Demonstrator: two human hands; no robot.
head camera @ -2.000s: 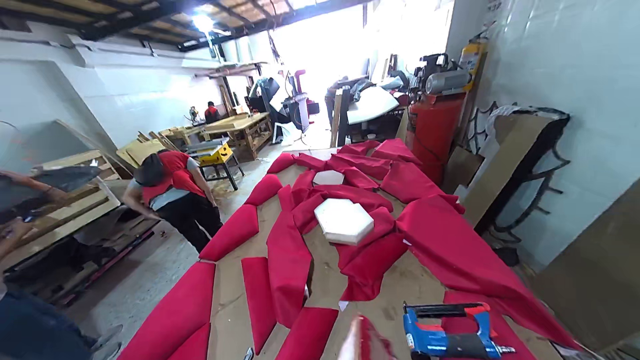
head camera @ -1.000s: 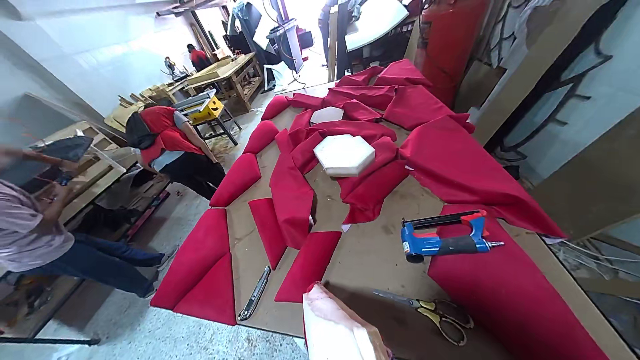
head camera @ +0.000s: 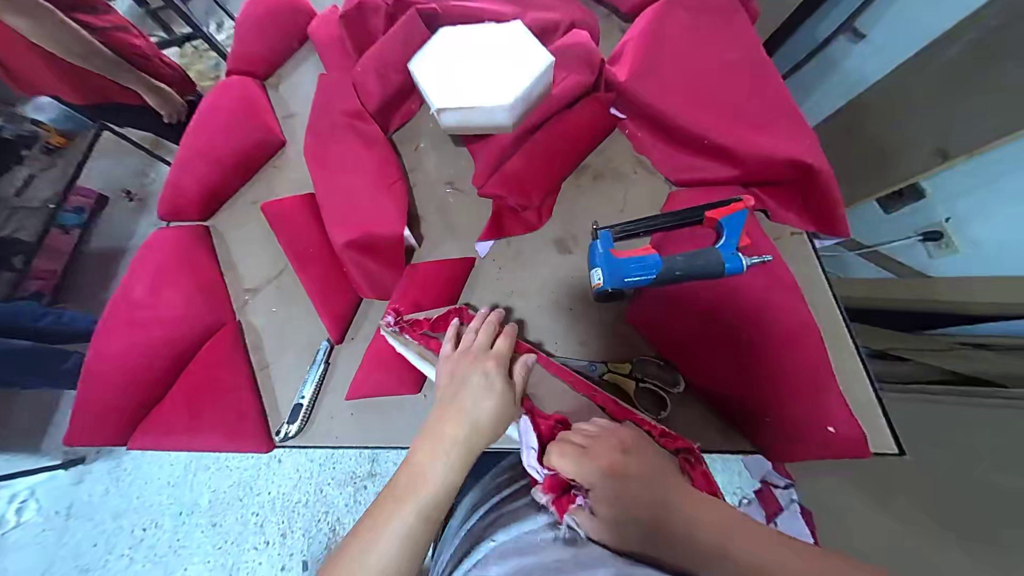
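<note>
A panel wrapped at its edges in red fabric (head camera: 560,384) lies face down at the table's near edge. My left hand (head camera: 482,376) rests spread on its board back. Gathered red fabric with a white backing is gripped in my right hand (head camera: 616,464) along the near side. Yellow-handled scissors (head camera: 640,387) lie partly under the panel, beyond my right hand. A blue pneumatic staple gun (head camera: 672,260) rests on its side farther right, partly on red fabric. To the left lies a snap-off utility knife (head camera: 305,392).
A white hexagonal foam block (head camera: 482,76) sits on loose red fabric (head camera: 712,104). Red padded panels (head camera: 152,328) line the table's left side. A person in a red vest (head camera: 88,60) stands at the upper left; another person's legs (head camera: 40,344) show below.
The view has tilted down and closer to the table. Both my hands now show on the fabric-edged panel; a pale wrapped piece stood at the near edge a second ago.
</note>
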